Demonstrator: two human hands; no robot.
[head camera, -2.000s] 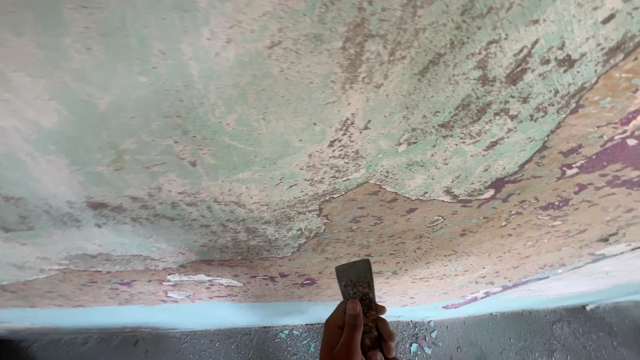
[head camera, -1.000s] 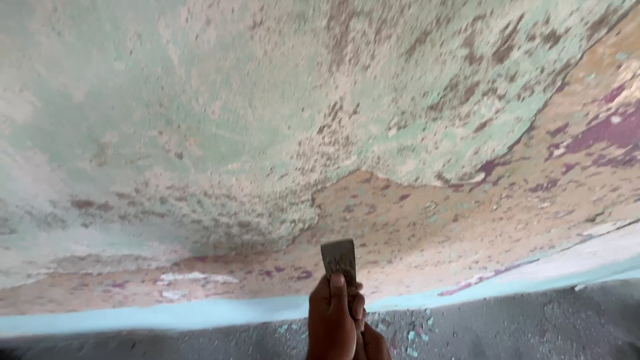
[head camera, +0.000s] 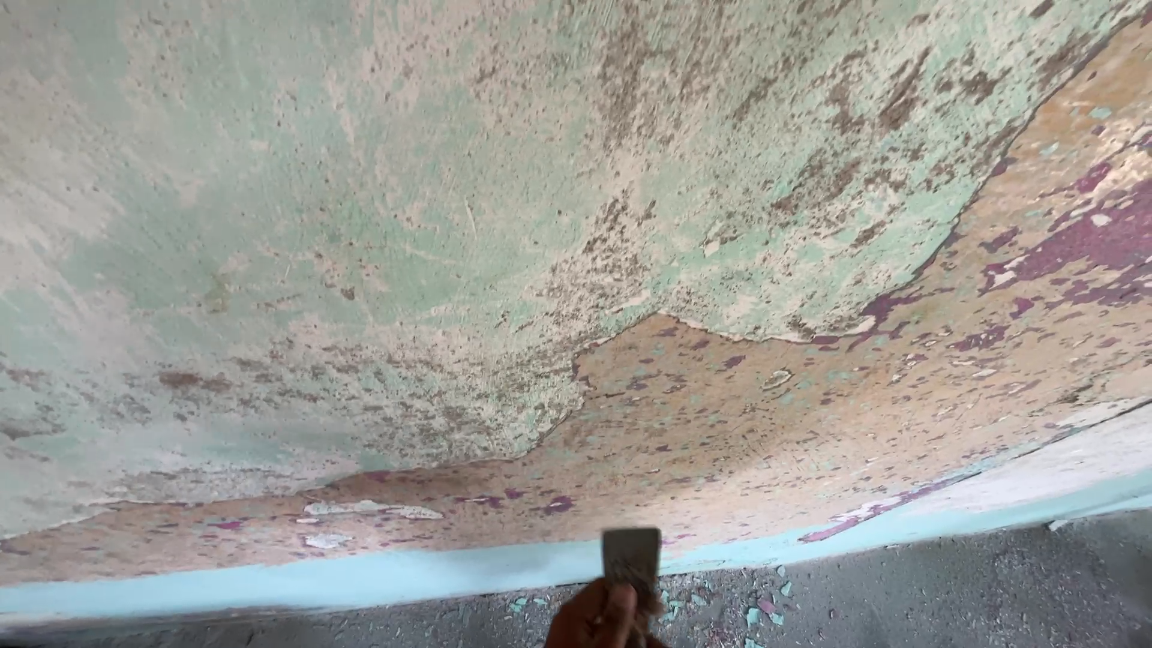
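A paint scraper (head camera: 631, 551) with a flat, worn metal blade points up at the bottom centre, in front of the pale blue strip at the wall's foot. My left hand (head camera: 589, 619) is closed around its handle, thumb lying along the near side. My right hand (head camera: 652, 637) shows only as a small part at the lower right of the handle, against it; the bottom edge of the view cuts off the rest. Above the blade is a wall band (head camera: 720, 432) of bare tan surface with purple and green specks, below a ragged edge of green-white paint (head camera: 405, 225).
A grey floor (head camera: 900, 594) runs along the wall's foot, with loose paint flakes (head camera: 754, 616) scattered right of the scraper. Purple paint (head camera: 1080, 243) remains at the right. White patches (head camera: 369, 509) stand on the tan band at the left.
The scraper and both hands have moved down, from the tan band to the blue strip at the wall's foot. More of the hands was in view one second ago.
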